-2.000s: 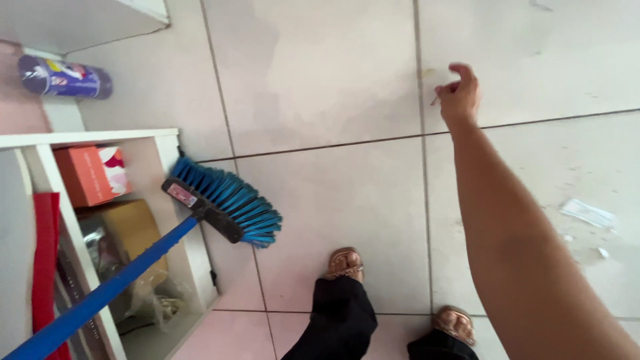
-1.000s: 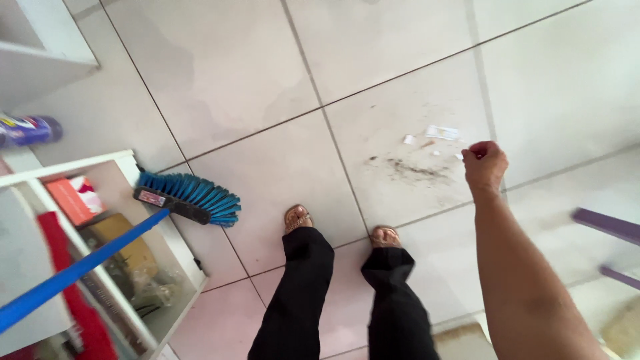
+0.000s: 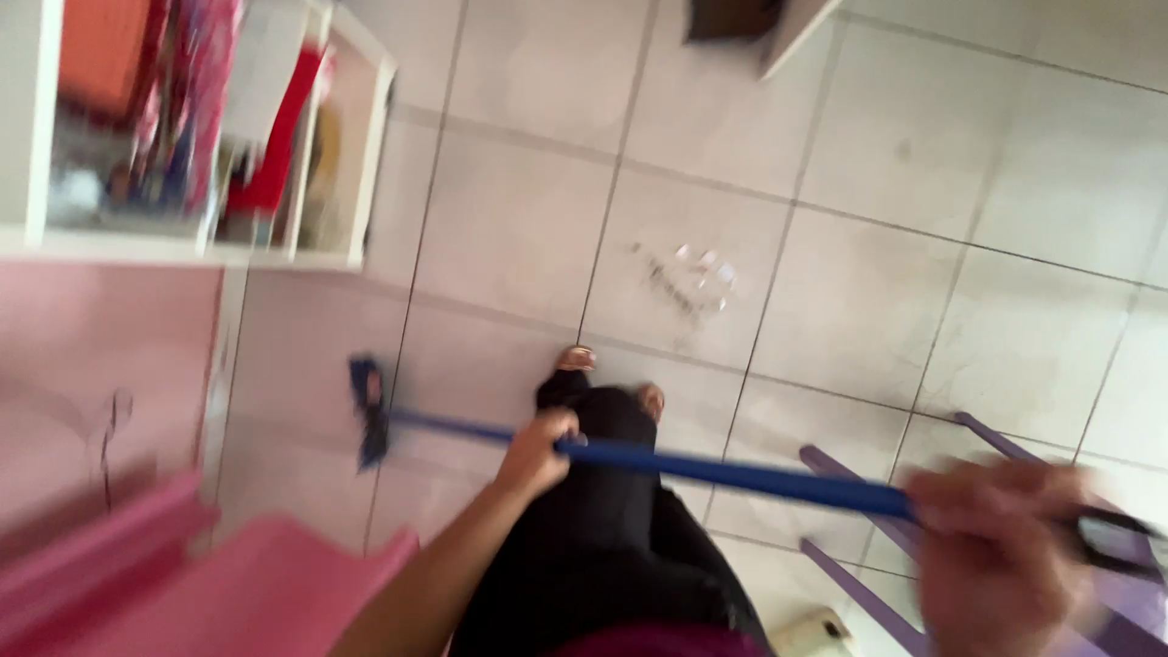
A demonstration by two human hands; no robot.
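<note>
A broom with a blue handle [image 3: 739,473] lies across my body, both hands on it. My left hand [image 3: 540,449] grips the handle near its middle, above my dark trousers. Blurred by motion, my right hand [image 3: 999,538] is closed around the handle near its end, at the right. The broom's head with blue bristles [image 3: 370,412] is at the left, over or on the tiled floor; whether it touches is unclear. A small patch of dark dirt and white scraps [image 3: 693,278] lies on the floor beyond my feet.
A white shelf unit [image 3: 315,260] with various items stands at the upper left. Pink plastic furniture [image 3: 274,584] is at the lower left, beside a pink wall [image 3: 100,365]. Purple legs of furniture [image 3: 862,593] stand at the right. A phone-like object [image 3: 812,634] lies at the bottom.
Both hands are now on the broom, which earlier stood by the shelf unit with no hand visible on it. Its head has moved away from the shelf. The view has turned strongly.
</note>
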